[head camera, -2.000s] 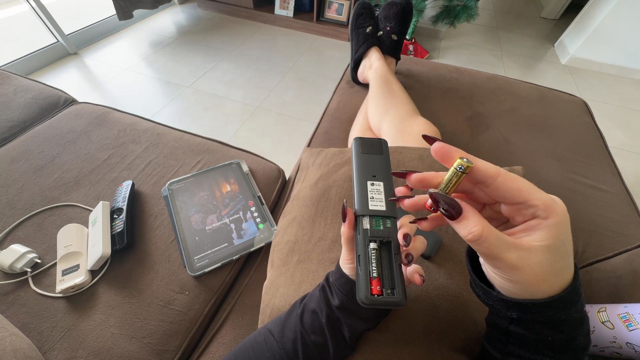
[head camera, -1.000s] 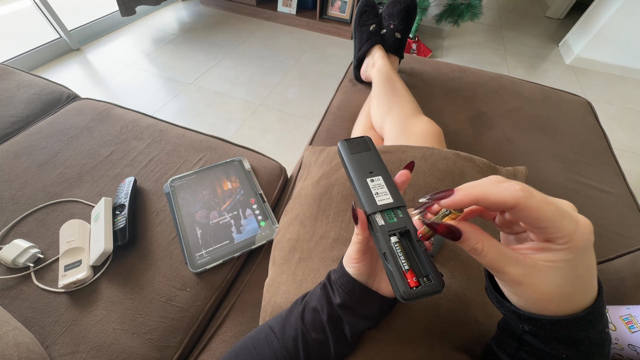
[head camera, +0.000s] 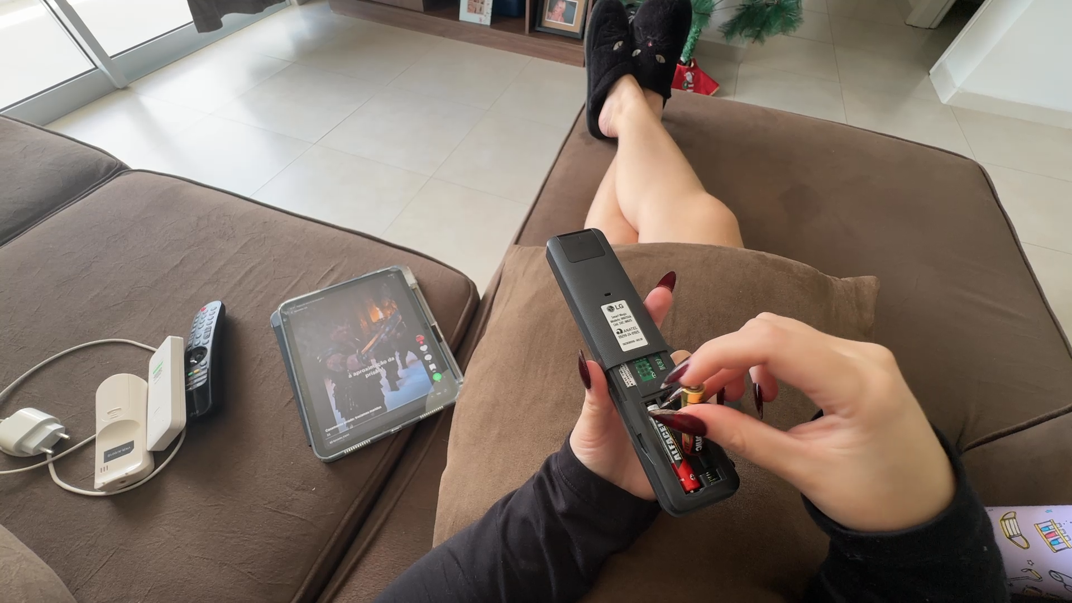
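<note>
My left hand holds a black LG remote control back side up above a brown cushion. The remote's battery bay is uncovered, showing a bit of green circuit board. One AA-type battery, black and white with a red end, lies in the bay. With thumb and fingertips, my right hand grips a second battery with a gold-coloured end, tilted at the bay beside the first one. My fingers and long dark red nails hide part of it.
On the sofa to the left lie a tablet in a clear-edged case, another remote control, a white remote, a white flat device and a white charger plug with its cable. Crossed legs in black slippers stretch ahead.
My right hand has brought the gold-ended battery from the right of the remote down to the battery bay. The remote's top end has tilted to the left.
</note>
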